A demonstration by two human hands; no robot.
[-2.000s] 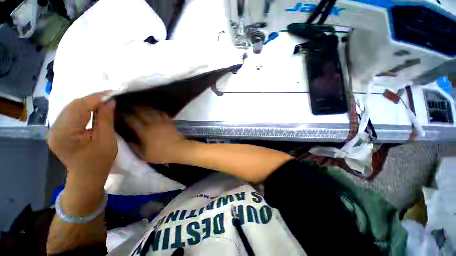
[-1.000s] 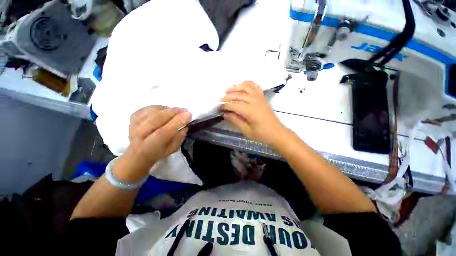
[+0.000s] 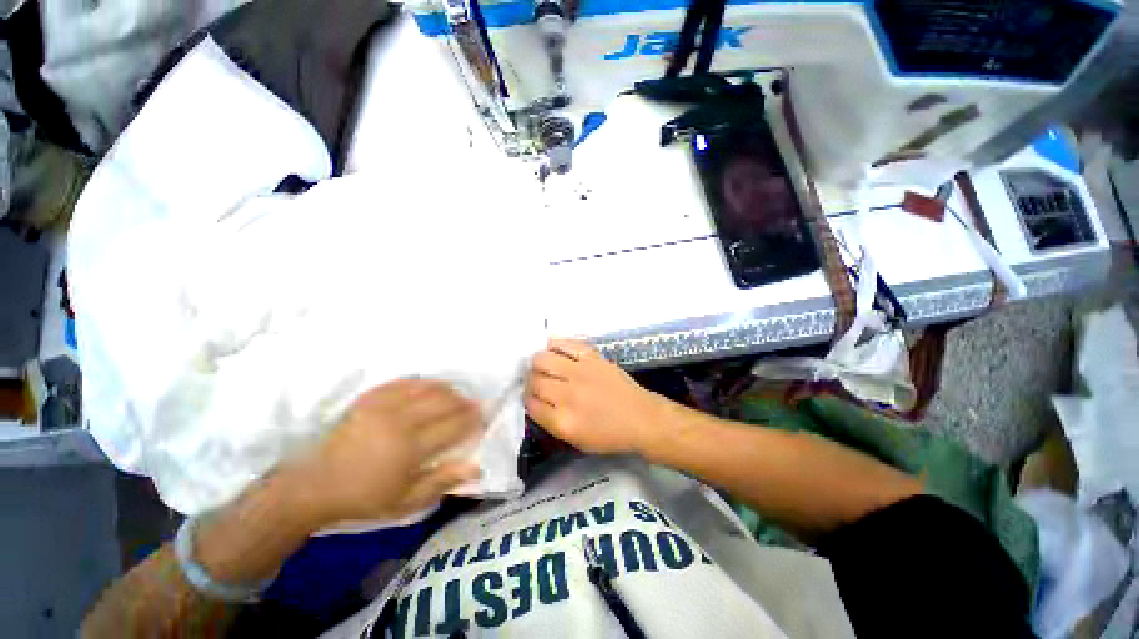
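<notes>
The large white piece (image 3: pixel 312 287) lies spread left of the needle and hangs over the table's front edge. My left hand (image 3: pixel 397 452) is blurred and lies on the white piece near its lower edge; whether it grips is unclear. My right hand (image 3: pixel 585 397) has its fingers curled at the right edge of the white piece, by the table's front edge, and pinches it. The presser foot area (image 3: pixel 550 147) of the sewing machine (image 3: pixel 799 63) is at the upper middle, beyond both hands. A dark strip shows just below my right hand.
A smartphone (image 3: pixel 756 206) lies right of the needle under a black holder (image 3: pixel 712 102). A ruled scale (image 3: pixel 737 340) runs along the front edge. White and brown tapes (image 3: pixel 874 362) hang at the right. Green cloth (image 3: pixel 812 437) lies below; dark fabric (image 3: pixel 294 63) is at upper left.
Both hands have moved toward my body with the edge of the white piece. The white now covers the dark strip between the hands and the needle. The camera view has shifted.
</notes>
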